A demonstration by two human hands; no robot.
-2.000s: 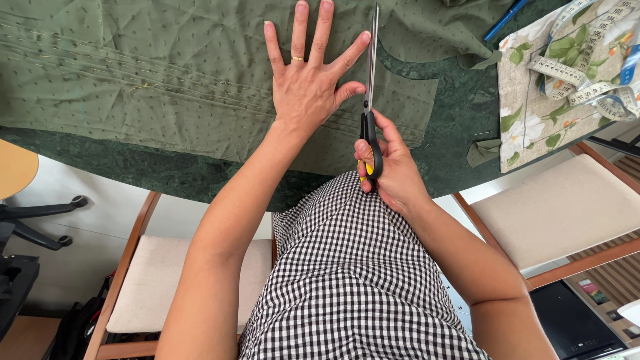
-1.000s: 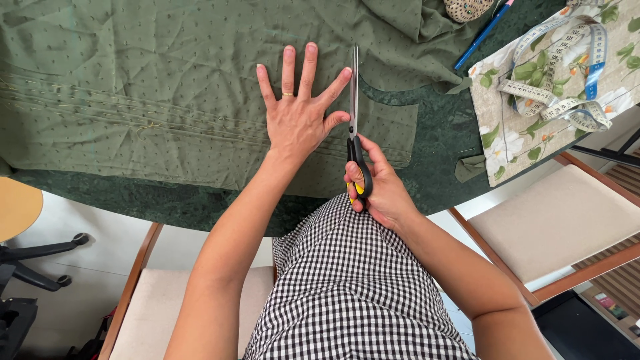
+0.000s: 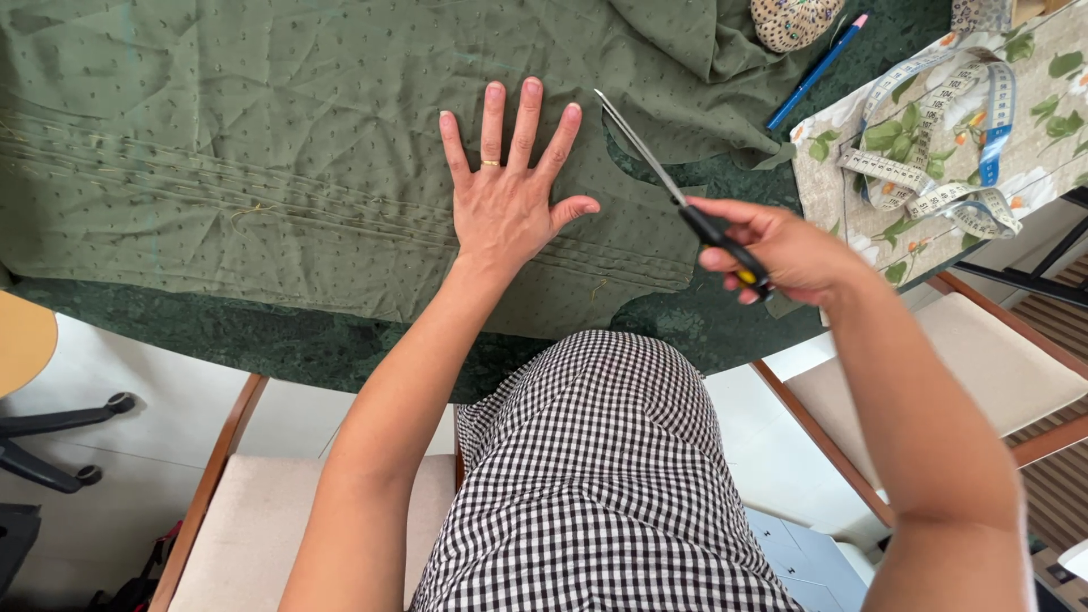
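Note:
Green dotted fabric (image 3: pixel 323 110) lies spread over the dark green marble table (image 3: pixel 212 327), with stitched pleat lines and bits of yellow thread running across it. My left hand (image 3: pixel 510 191) rests palm down on the fabric, fingers apart, a ring on one finger. In my right hand (image 3: pixel 769 251) is a pair of scissors (image 3: pixel 654 161) with black and yellow handles. Their blades look closed and point up and to the left, over the fabric's curved cut edge. The scissors' tips are a little right of my left fingertips.
A pincushion (image 3: pixel 795 21) and a blue pencil (image 3: pixel 816 72) are at the upper right. A coiled measuring tape (image 3: pixel 926 161) lies on a floral cloth (image 3: pixel 1050 127) at the table's right side. Chairs stand at the left (image 3: pixel 255 535) and right (image 3: pixel 969 365) below the table edge.
My right hand has moved to the right with the scissors, whose blades have turned from upright to slanting up-left, away from my left hand. My left hand stays flat on the fabric.

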